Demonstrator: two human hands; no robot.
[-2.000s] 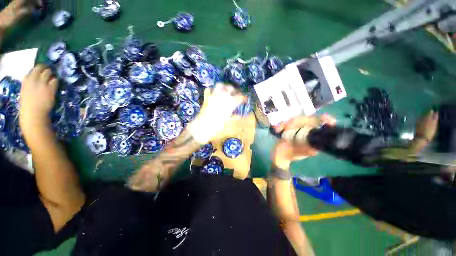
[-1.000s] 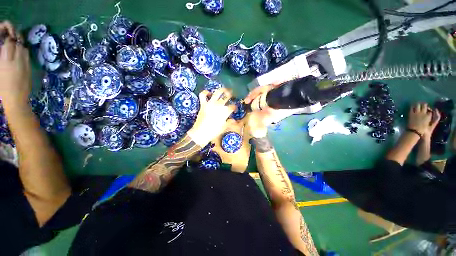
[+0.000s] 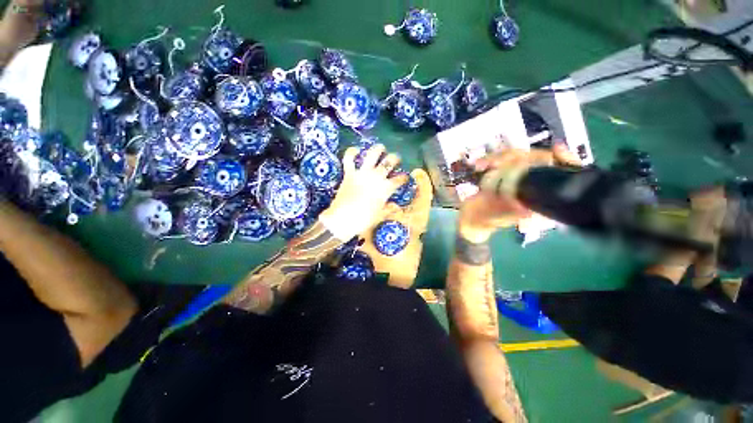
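Note:
My left hand (image 3: 367, 194) rests on a blue patterned round unit (image 3: 403, 192) at the tan holding pad (image 3: 419, 216), its fingers partly over the unit. Another round unit (image 3: 391, 237) lies on the pad just below it. My right hand (image 3: 502, 192) is closed around the black electric screwdriver (image 3: 570, 197), which is tilted nearly flat and blurred, its nose at the white screw feeder (image 3: 487, 140). The exact contact of the nose with the feeder cannot be told.
A large heap of round units (image 3: 196, 130) with pale lead wires lies to the left. Several units sit beyond it. Small black parts (image 3: 634, 169) lie at the right, partly behind the driver. Other workers' arms (image 3: 62, 268) show at both sides.
My right hand has moved the screwdriver from beside my left hand to the right, to the feeder. My left hand stays at the unit on the pad.

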